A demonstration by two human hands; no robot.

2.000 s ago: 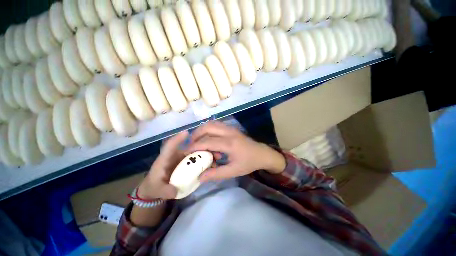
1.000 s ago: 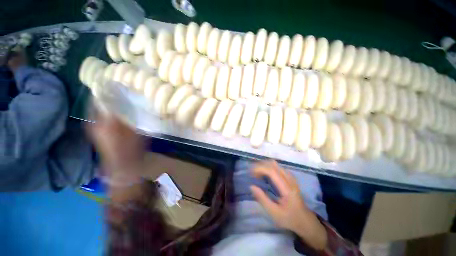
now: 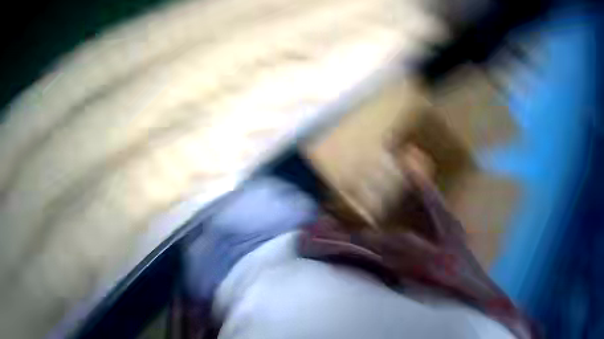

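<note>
The frame is strongly blurred by motion. Rows of cream plastic units [image 3: 218,86] show as smeared pale bands on the bench at the left and top. The open brown carton [image 3: 357,142] is at the right of the bench edge. My right hand [image 3: 417,161] is a small blurred patch over the carton, at the end of the plaid sleeve. Its fingers and anything in it cannot be made out. My left hand is not in view.
The dark bench edge [image 3: 149,260] runs diagonally from lower left to upper right. Bright blue floor [image 3: 540,179] lies beyond the carton at the right. My white-clad lap [image 3: 331,301] fills the bottom middle.
The view has swung right toward the carton. My right hand has moved from in front of my body to over the carton. My left hand, earlier at the units, has left the picture.
</note>
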